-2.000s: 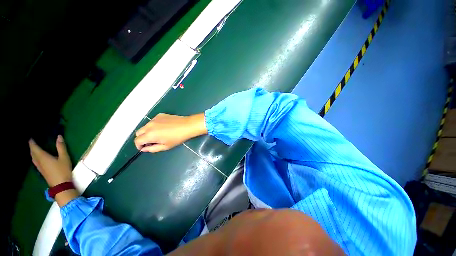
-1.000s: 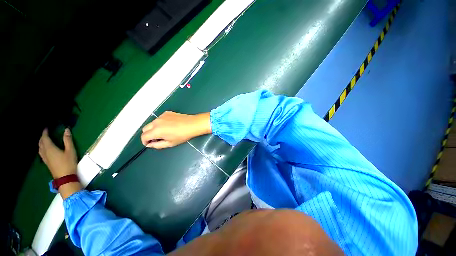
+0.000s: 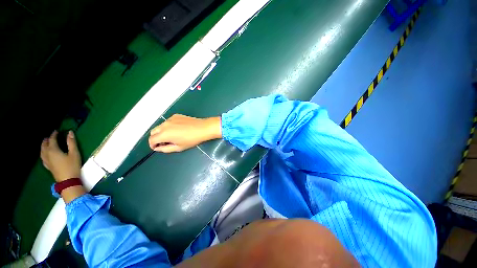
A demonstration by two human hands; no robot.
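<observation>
My right hand (image 3: 180,133) rests low over the dark-green bench top (image 3: 251,78) and holds the black tweezers (image 3: 137,166) by one end. Their pale tip points down-left, close to the white edge rail (image 3: 141,110). My left hand (image 3: 61,157) reaches over the rail above the green conveyor belt (image 3: 112,99). Its thumb and fingers are apart, and I see nothing in it. A dark thing on the belt lies close beyond its fingertips; the dark makes it hard to tell what it is.
A long black tray (image 3: 180,21) lies on the belt at the top. A small dark part (image 3: 127,59) lies on the belt below it. A thin white strip (image 3: 203,77) with a red end lies by the rail. Yellow-black tape (image 3: 384,68) marks the blue floor on the right.
The view has shifted slightly, so bench, rail and belt things sit a little further right and up. Both hands keep nearly the same pose; the right still holds the tweezers.
</observation>
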